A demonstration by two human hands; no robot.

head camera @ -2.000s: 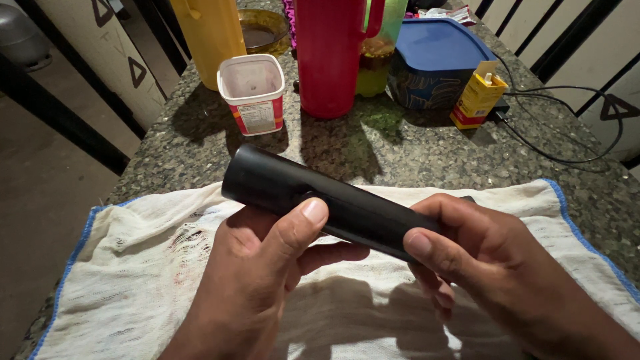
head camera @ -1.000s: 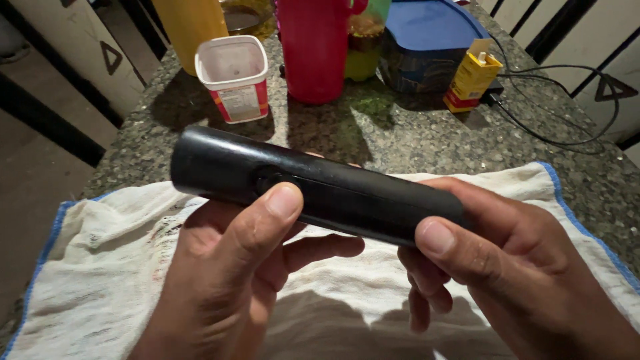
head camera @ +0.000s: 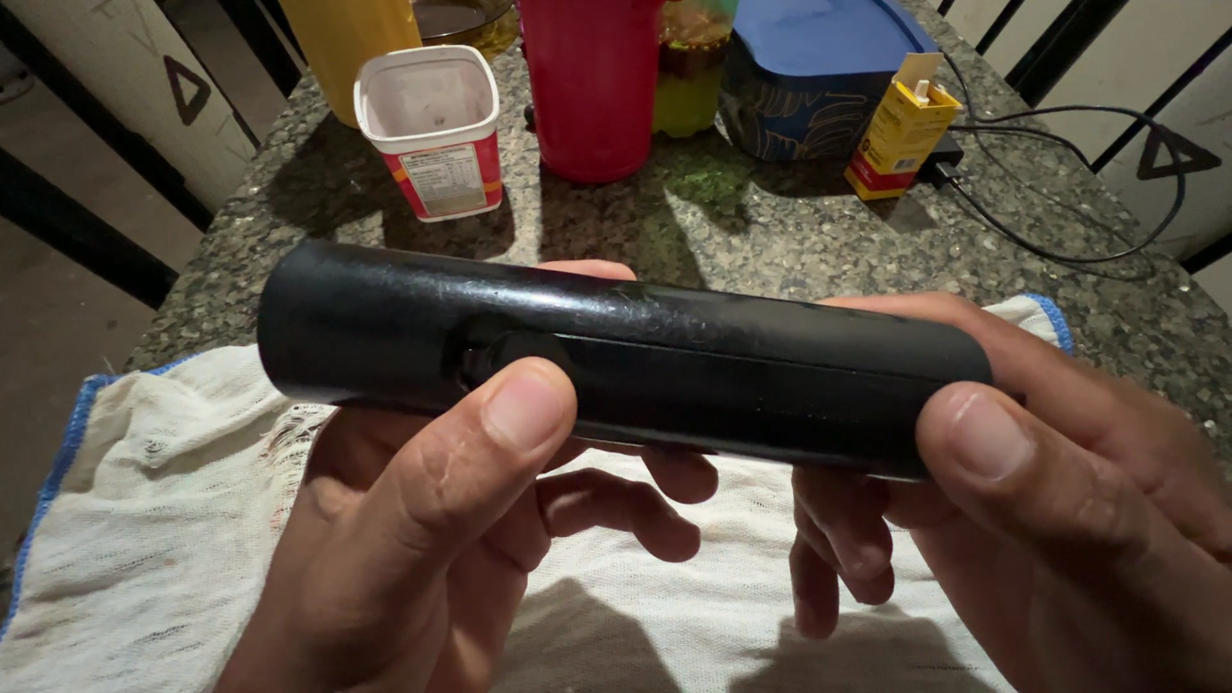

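A glossy black cylindrical object (head camera: pixel 674 356), maybe a flashlight body, lies nearly level across the view, held up above a white cloth (head camera: pixel 164 491) with blue edging. My left hand (head camera: pixel 433 510) grips its left part, the thumb resting by a round recess or button in its side. Around the right end closes my right hand (head camera: pixel 1039 472), thumb in front and fingers behind and below. A thin seam runs lengthwise from the round feature toward the right. The far side of the cylinder and parts of several fingers are hidden.
On the speckled stone table (head camera: pixel 597 226) stand a white and red plastic tub (head camera: pixel 438 144), a yellow container (head camera: pixel 351 48), a red pitcher (head camera: pixel 597 87), a green bottle (head camera: pixel 688 77), a blue-lidded box (head camera: pixel 808 87), a small yellow carton (head camera: pixel 900 135) and a black cable (head camera: pixel 1049 255).
Both hands have brought the black cylinder closer to the camera, and it is now more level than before. Both keep their hold on it.
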